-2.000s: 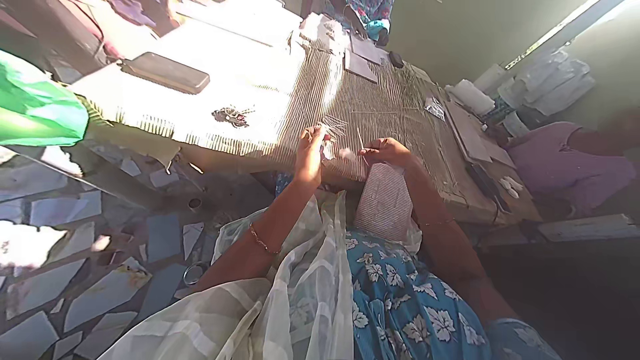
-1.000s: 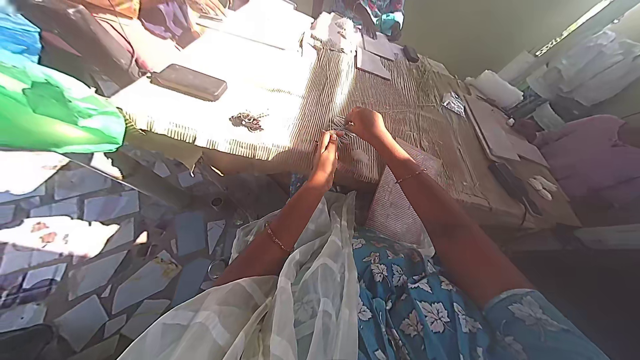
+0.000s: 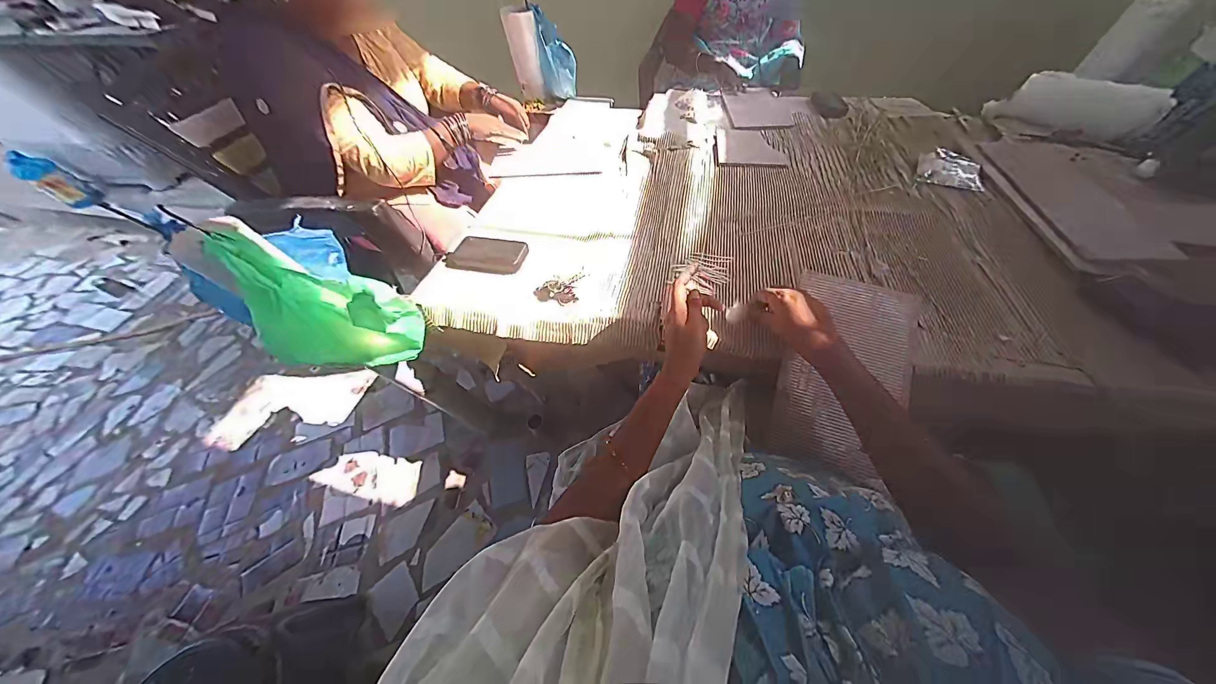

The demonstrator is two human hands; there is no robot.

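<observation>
Over the near edge of a table with a striped woven cover (image 3: 750,218), my left hand (image 3: 686,318) holds a small bundle of thin pale sticks (image 3: 705,272) that fan out above the fingers. Just to its right, my right hand (image 3: 793,316) has thumb and fingers pinched at a small whitish piece (image 3: 737,313), too blurred to name. The two hands are slightly apart. A ribbed pale sheet (image 3: 845,380) hangs over the table edge beneath my right forearm.
A dark rectangular case (image 3: 486,255) and a small tangled pile (image 3: 559,288) lie on the left. Green and blue plastic bags (image 3: 313,304) hang beyond that corner. A person (image 3: 418,123) sits at the far left, another (image 3: 741,47) at the back. Flat boards (image 3: 1073,199) and a clear packet (image 3: 950,171) lie right.
My hands, close together one second ago, are now farther apart, with my right hand to the right. The view has swung left, bringing the seated person at the left more into sight.
</observation>
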